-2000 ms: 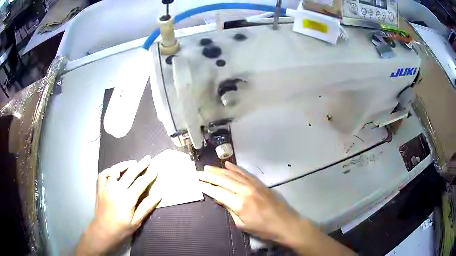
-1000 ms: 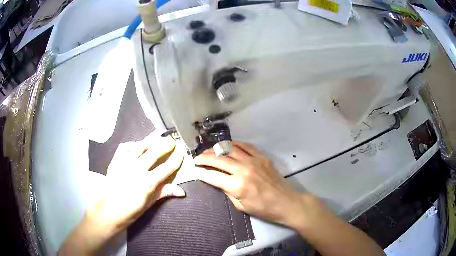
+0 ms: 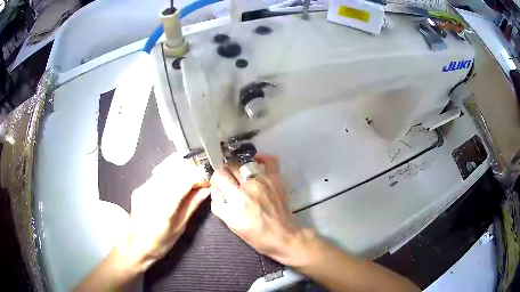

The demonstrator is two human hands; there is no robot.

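The dark ribbed garment panel (image 3: pixel 199 256) lies under the needle end of the machine and shows again on the left beside a bright white shape. My left hand (image 3: pixel 165 208), overexposed, has its fingertips drawn together just below the presser foot area (image 3: pixel 206 168). My right hand (image 3: pixel 254 208) is close beside it, fingers bent around the lower cream knob (image 3: pixel 249 170) and in towards the needle. The fingertips of both hands nearly meet. The pale pocket-shaped piece is not visible, and what the fingertips hold is hidden.
The off-white JUKI sewing machine (image 3: pixel 319 74) fills the middle and right, with the tension dial (image 3: pixel 255 105) on its front. The reverse-feed lever (image 3: pixel 445 120) is at the right. A small white box (image 3: pixel 356 15) and metal item (image 3: pixel 432 37) sit on top. A blue tube (image 3: pixel 182 21) curves behind.
Two seconds ago both hands lay flatter, around the pale piece. Now they are closer together at the needle and the pale piece is out of sight. The right hand has moved left since one second ago.
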